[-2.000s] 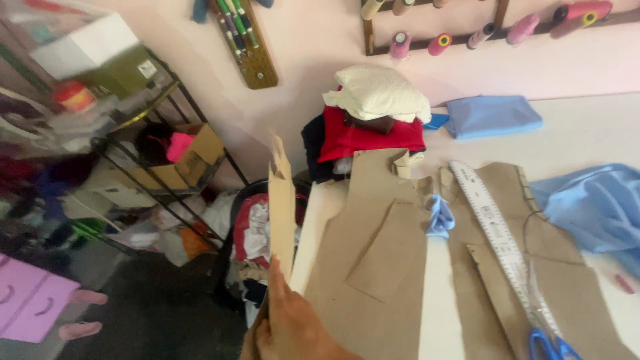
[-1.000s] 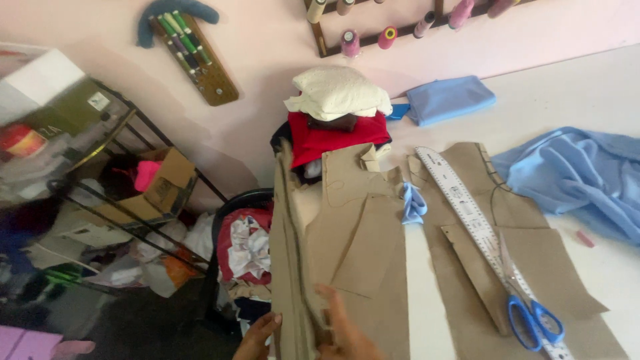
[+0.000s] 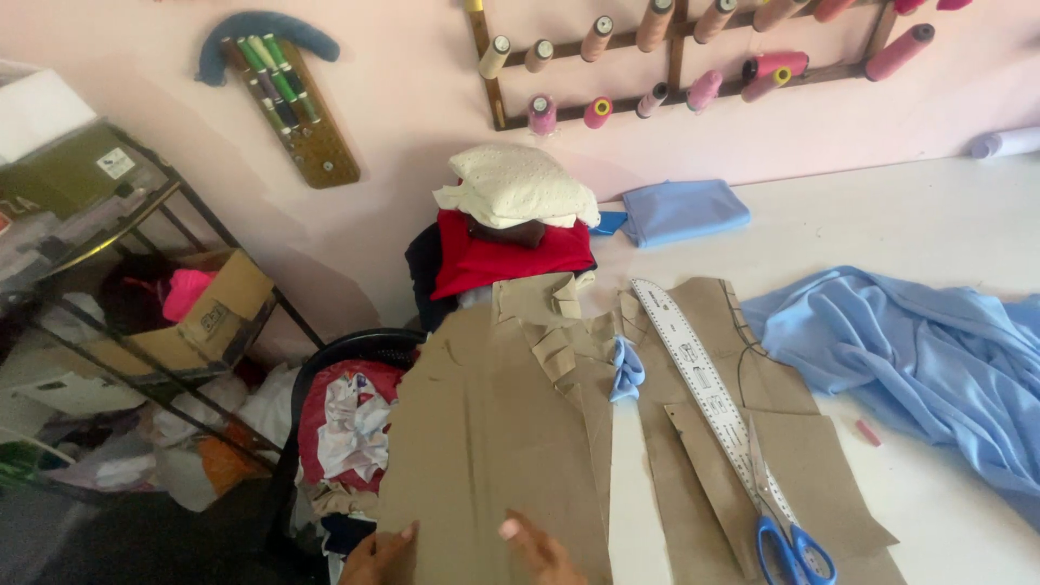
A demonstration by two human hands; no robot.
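Note:
A large brown paper pattern piece (image 3: 455,439) lies unfolded over other brown paper pieces at the near left of the table. At its lower left edge, my left hand (image 3: 380,556) rests with fingertips against the paper. My right hand (image 3: 540,552) lies on or just over the same sheet, fingers extended. Right of it are a small blue fabric scrap (image 3: 626,370), a white curved ruler (image 3: 699,366) and blue-handled scissors (image 3: 780,536), which lie across the ruler on further brown pattern pieces (image 3: 800,455).
Crumpled blue fabric (image 3: 910,357) covers the right side, near a pink chalk piece (image 3: 868,433). Folded blue cloth (image 3: 686,213) and a fabric pile (image 3: 516,244) stand at the back. A black basket of scraps (image 3: 296,406) adjoins the table's left. Thread spools (image 3: 597,39) hang on the wall.
The brown paper, upright and edge-on or folded between my hands earlier, now lies spread over the left pattern pieces. My hands have come apart to its near sides.

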